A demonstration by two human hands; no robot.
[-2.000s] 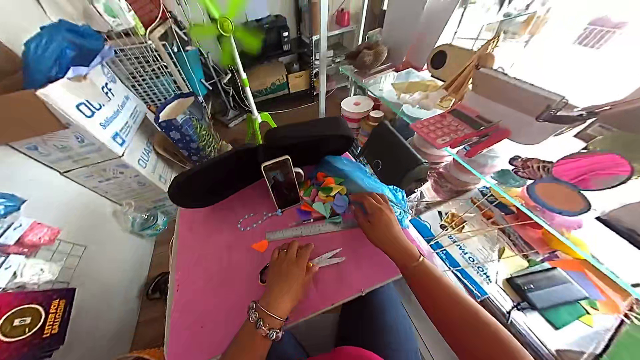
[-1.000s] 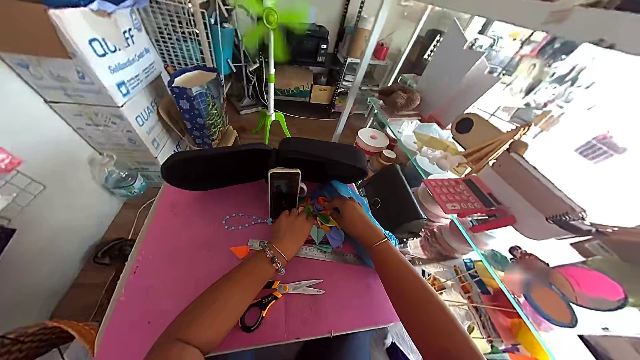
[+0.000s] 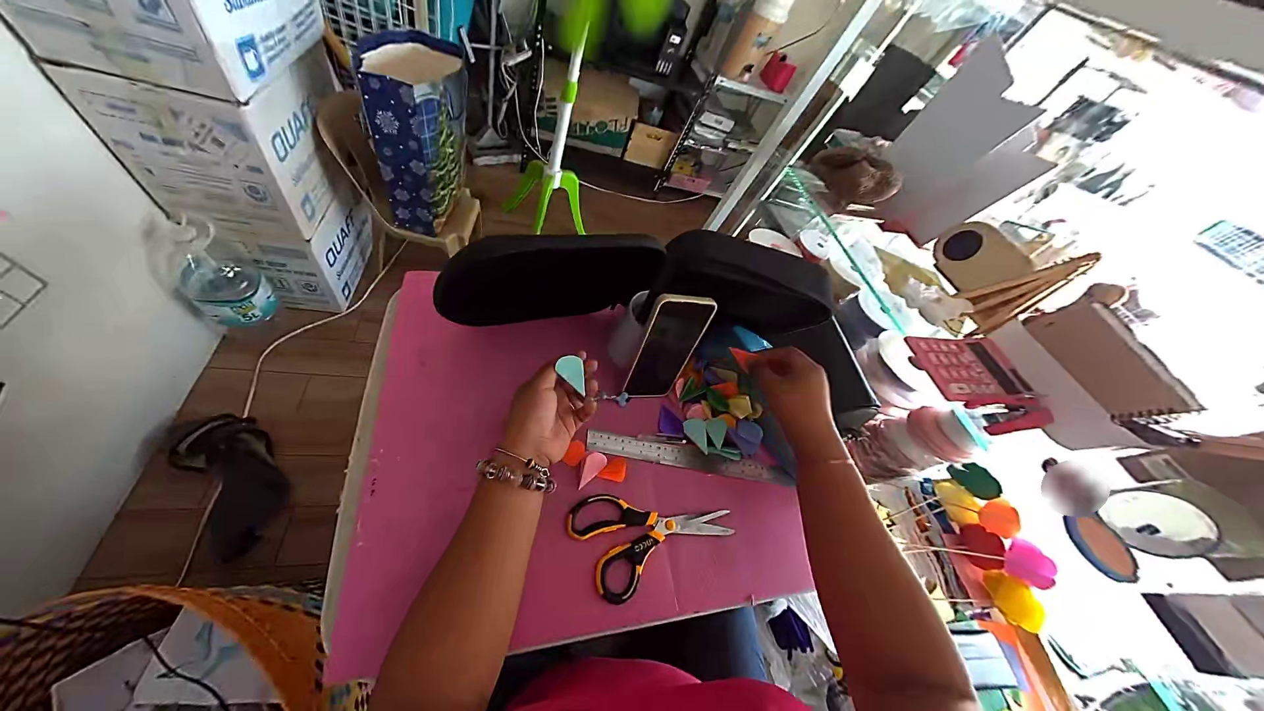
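Note:
My left hand (image 3: 546, 410) is palm up over the pink tabletop (image 3: 434, 494), holding a light teal teardrop-shaped cutout (image 3: 570, 374). At the right, my right hand (image 3: 790, 390) pinches an orange cutout (image 3: 742, 358) above a pile of colourful cutouts (image 3: 726, 410). A steel ruler (image 3: 671, 453) lies in front of the pile. Near my left wrist rest a pink cutout (image 3: 592, 468) and some orange ones. Open scissors with black and orange handles (image 3: 647, 533) lie between my forearms. A smartphone (image 3: 671, 346) leans upright behind the ruler.
Two black padded pieces (image 3: 553, 276) line the table's far edge, with a green tripod (image 3: 558, 183) beyond. A glass display case (image 3: 839, 237) stands right, near a red calculator (image 3: 963, 370). Stacked cartons (image 3: 286, 148) and a large plastic bottle (image 3: 225, 281) are at left.
My left hand has moved left from the pile and now holds the teal cutout. My right hand has lifted an orange cutout. More cutouts lie by the ruler's left end. The view has shifted.

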